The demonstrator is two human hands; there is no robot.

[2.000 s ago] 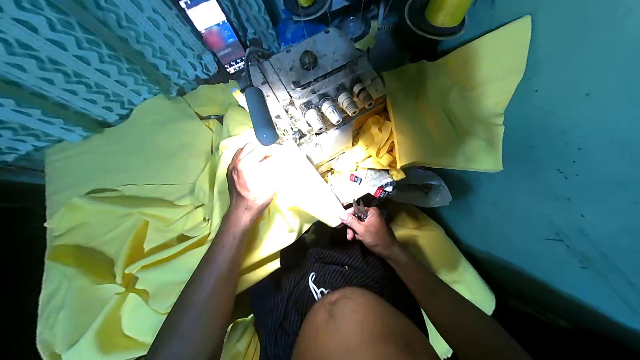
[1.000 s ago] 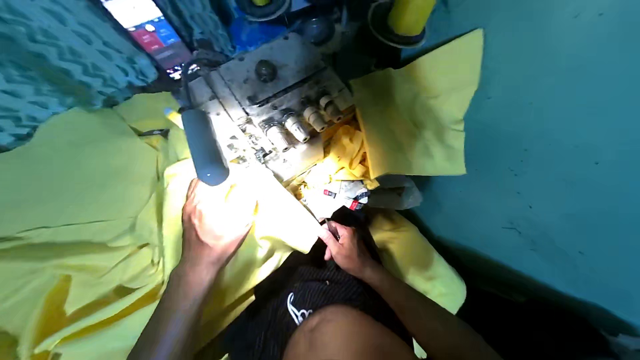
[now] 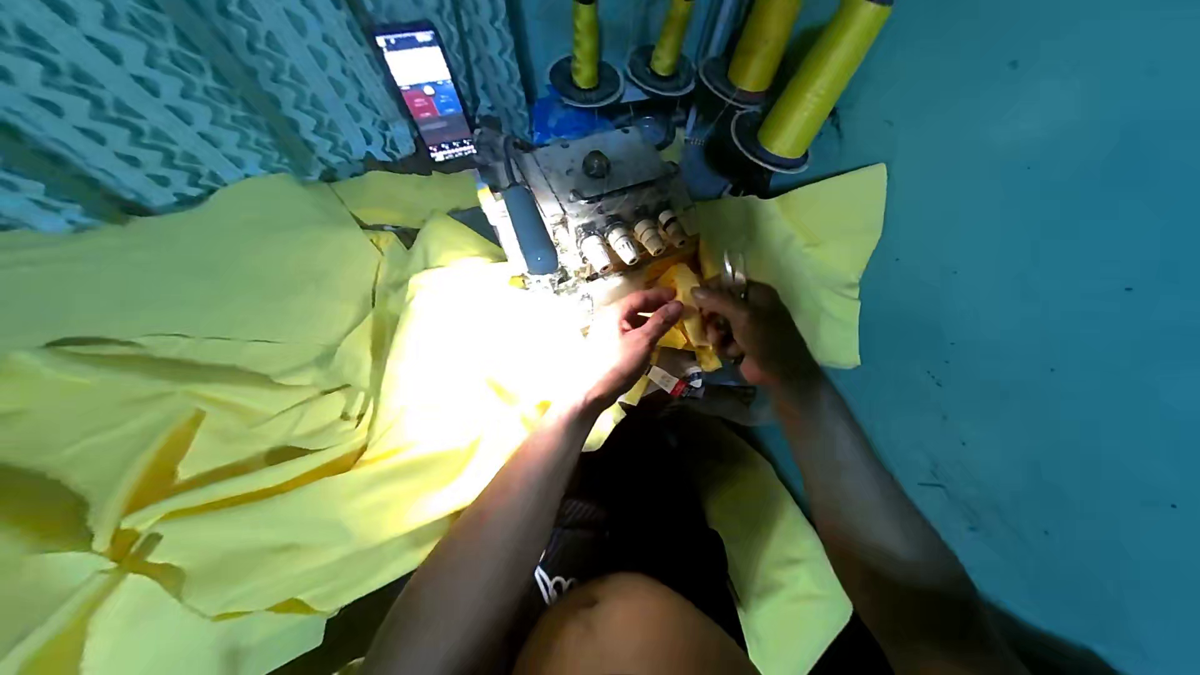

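Observation:
A serger sewing machine with a row of tension knobs stands at the centre, lit by its lamp. Yellow fabric spreads from the left up to its front. My left hand is just below the knobs, thumb and forefinger apart, beside a bunch of orange-yellow cloth strips. My right hand pinches the edge of those strips, with metal thread snips sticking up from its fingers. Whether my left fingertips touch the strips cannot be told.
Cones of yellow thread stand behind the machine. A lit phone leans by the teal curtain at the back left. More yellow fabric hangs against the teal wall on the right. A labelled packet lies below the strips.
My right hand has moved up from the fabric corner near my lap to the orange-yellow strips. My left hand has moved right across the bright fabric toward them. The view has shifted.

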